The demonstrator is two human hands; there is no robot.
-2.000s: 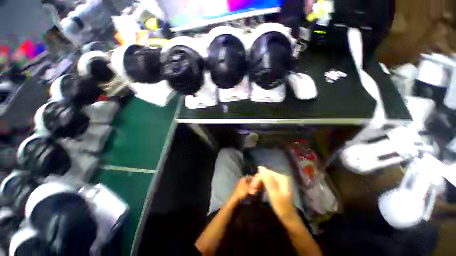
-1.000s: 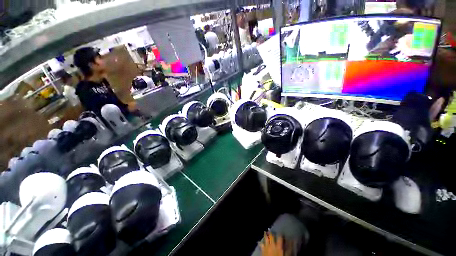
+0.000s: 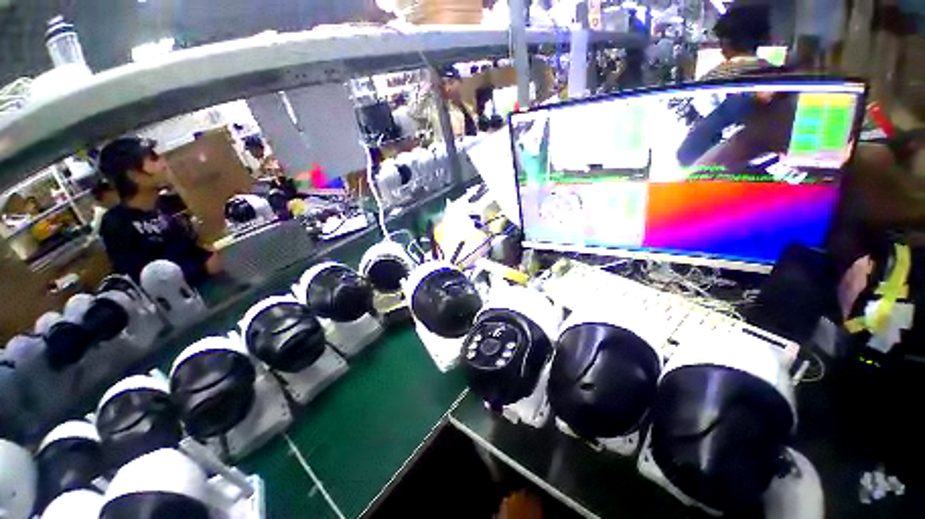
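Only the fingers of one hand, which looks like my left hand (image 3: 519, 505), show at the bottom edge, blurred and cut off; its hold cannot be told. My right hand is not in view. Nearest in front, a dome camera with a round lens cluster (image 3: 499, 350) stands upright on the dark bench (image 3: 538, 458). Right of it stand a glossy black-faced dome camera (image 3: 603, 380) and a larger one (image 3: 720, 431). Another dome camera (image 3: 444, 300) is to its left. A white computer mouse (image 3: 796, 489) is partly hidden at the lower right.
More dome cameras (image 3: 211, 385) stand in a row along the green bench (image 3: 350, 431). A monitor (image 3: 690, 182) shows image panes and a colour block above a pale keyboard (image 3: 649, 304) and cables. Small white pieces (image 3: 880, 487) lie right. A person (image 3: 147, 218) is across the bench, left.
The view has swung left and up from the lap to the cameras and monitor. Both hands were together over the lap, then one lay open on a leg; now only fingertips show.
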